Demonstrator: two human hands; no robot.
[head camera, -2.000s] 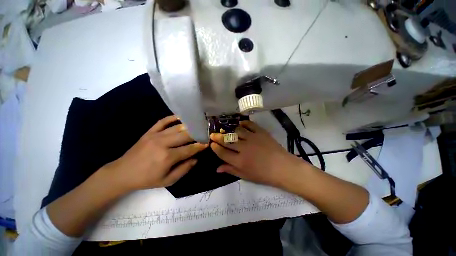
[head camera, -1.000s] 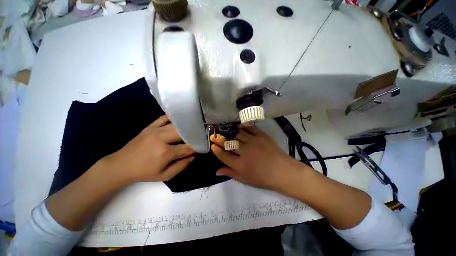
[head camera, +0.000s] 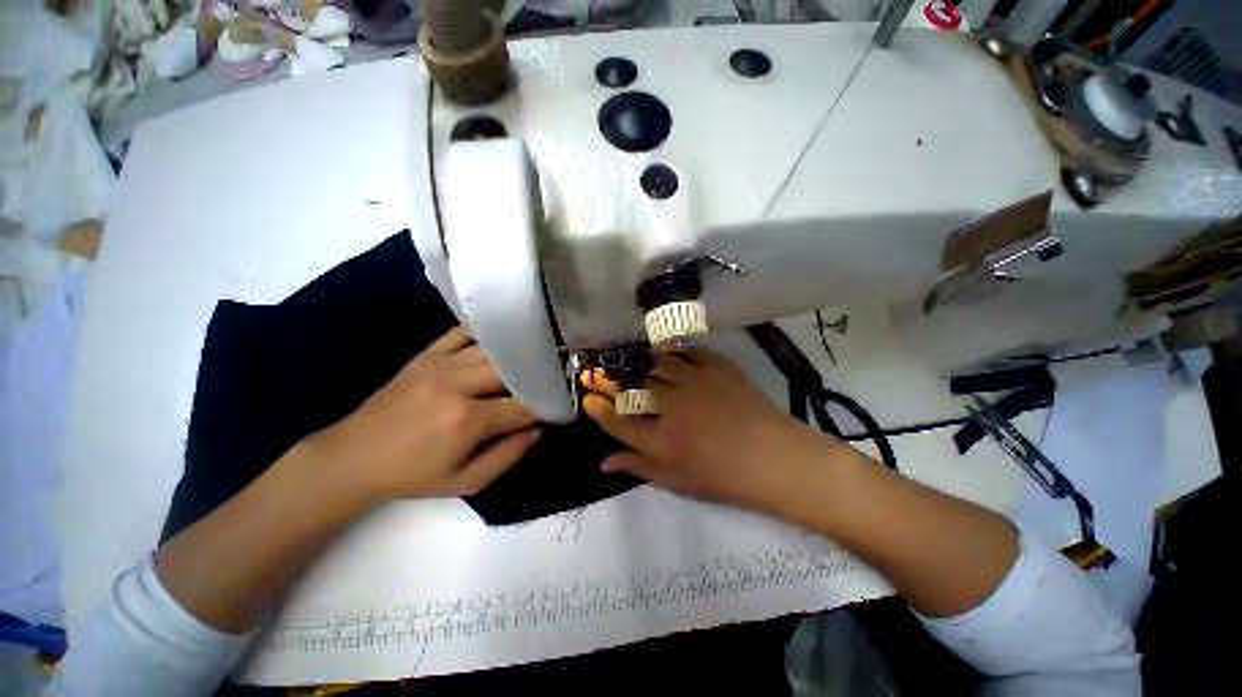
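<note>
A black fabric panel (head camera: 307, 361) lies on the white table, running under the sewing machine head to the needle area. My left hand (head camera: 436, 415) rests palm down on the panel, left of the presser foot, fingers slightly apart. My right hand (head camera: 702, 429) lies palm down at the right of the foot, fingers apart, with fingertips beside the presser foot (head camera: 620, 365). The machine's white lever cover hides some left fingertips, and the foot parts partly hide the right ones. No tool shows in either hand. The panel's frayed front corner points towards me.
The white machine head (head camera: 804, 150) spans the upper view. Black shears (head camera: 804, 381) lie right of my right hand. A slim metal tool (head camera: 1022, 449), black strips (head camera: 1001, 395) and white paper (head camera: 1110, 422) lie far right. A printed ruler (head camera: 572, 595) runs along the front edge. Pale scraps (head camera: 252, 44) lie at upper left.
The panel's front edge has moved away from the printed ruler, towards the needle area. My hands remain on the cloth beside the foot. The camera view has shifted slightly.
</note>
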